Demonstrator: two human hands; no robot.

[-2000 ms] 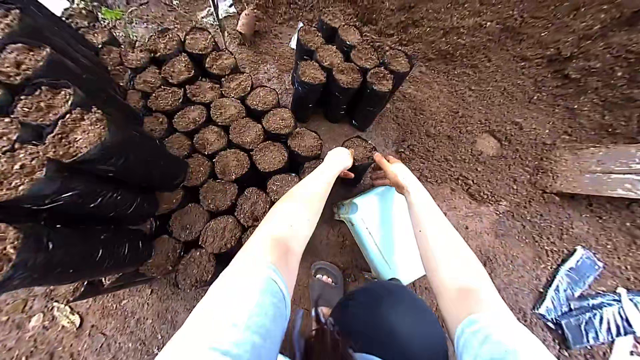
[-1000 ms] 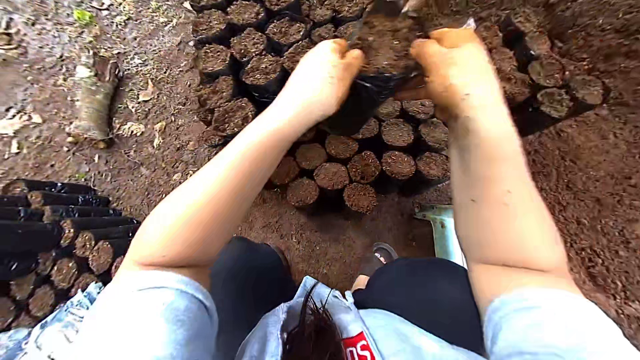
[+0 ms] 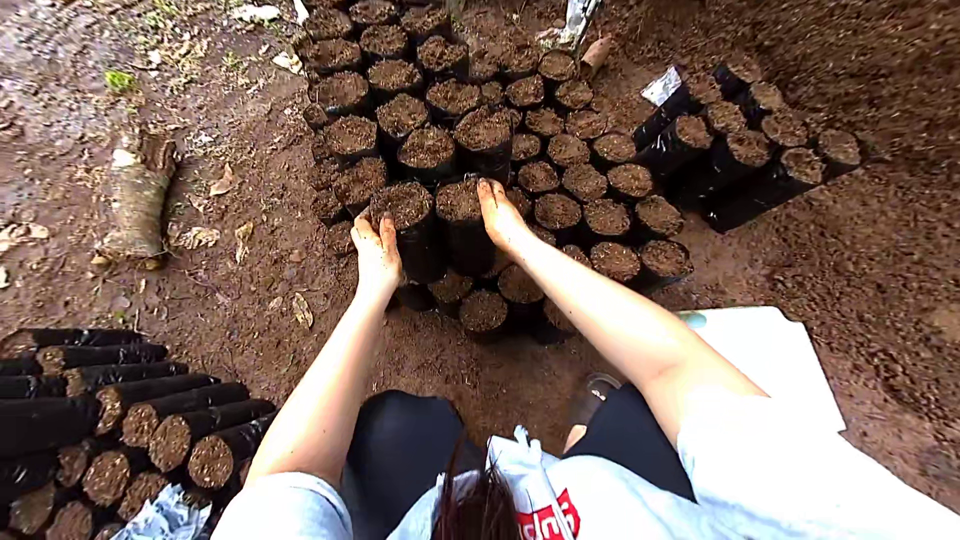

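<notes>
Many black plastic nursery bags filled with brown soil stand upright in a packed cluster. My left hand (image 3: pixel 377 251) is against the left side of a soil-filled bag (image 3: pixel 403 206), its fingertips at the rim. Beside that bag stands another filled bag (image 3: pixel 460 201), and my right hand (image 3: pixel 499 214) rests along its right rim. These two bags touch each other and sit higher than the shorter bags (image 3: pixel 482 311) nearer my knees. Both palms face inward, with the pair of bags between them. The bags' lower ends are hidden.
More filled bags lie stacked on their sides (image 3: pixel 180 435) at lower left. A separate group (image 3: pixel 750 148) stands and leans at upper right. A cut log (image 3: pixel 139 199) lies at left, a pale panel-like object (image 3: pixel 772 360) by my right arm, and loose soil (image 3: pixel 892 225) at right.
One second ago both hands were around a raised soil-filled bag at the far part of the cluster. Now they are lower, at the sides of two standing bags. The view has shifted.
</notes>
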